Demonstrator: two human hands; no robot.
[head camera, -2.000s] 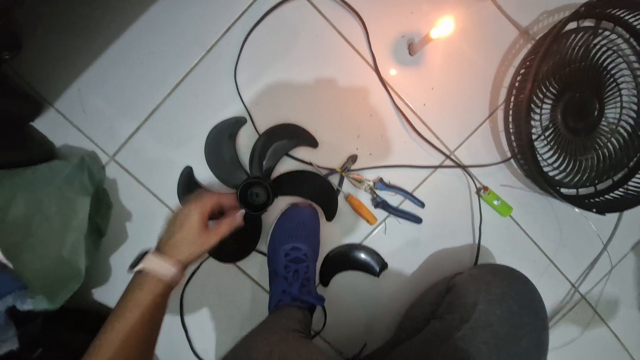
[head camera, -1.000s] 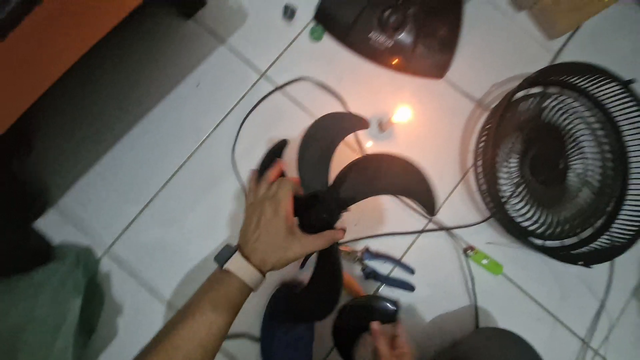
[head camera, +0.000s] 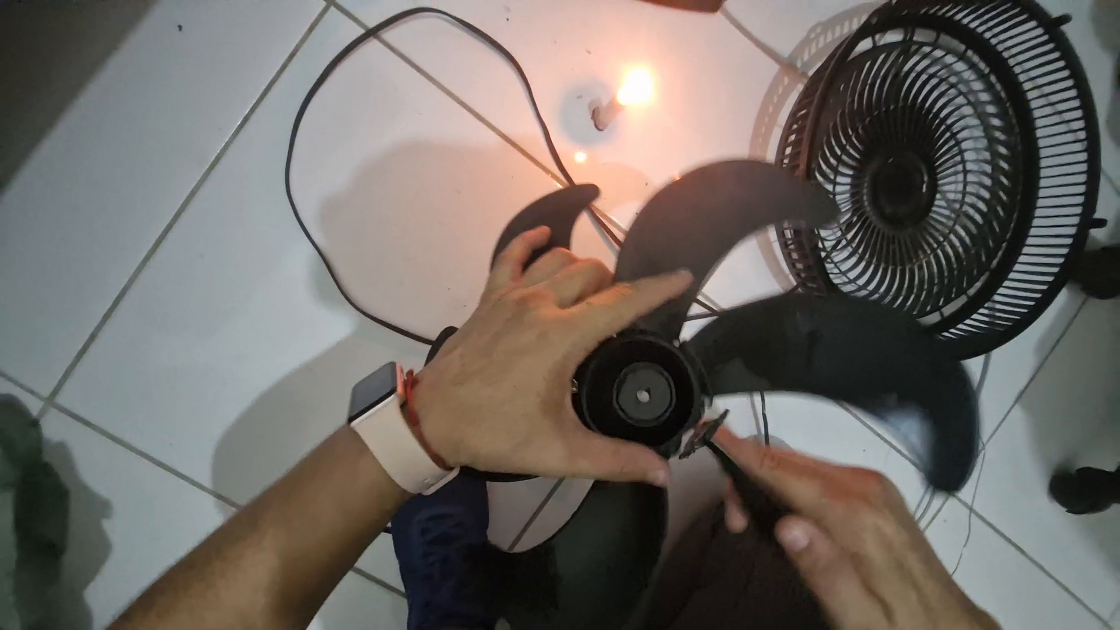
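My left hand (head camera: 534, 359), with a watch on its wrist, grips the black plastic fan impeller (head camera: 643, 394) around its hub, thumb below and fingers over the blades. Curved blades spread up, right and down from the hub, whose round socket faces the camera. To the lower right, my right hand (head camera: 831, 507) pinches a loose black fan blade (head camera: 744, 481). That blade's broken-looking end is at the hub's lower right rim; whether the two touch I cannot tell. The fingers hide part of the blade.
A lit candle (head camera: 605, 114) stands on the white tile floor (head camera: 219, 289) beyond the impeller. At the upper right is a black fan grille (head camera: 901, 188). A black cord (head camera: 293, 166) loops across the tiles. Below the impeller shows a blue shoe (head camera: 442, 547).
The impeller, on the floor two seconds ago, is now held up in my left hand. My right hand has picked up the loose blade from the floor and brought it to the hub.
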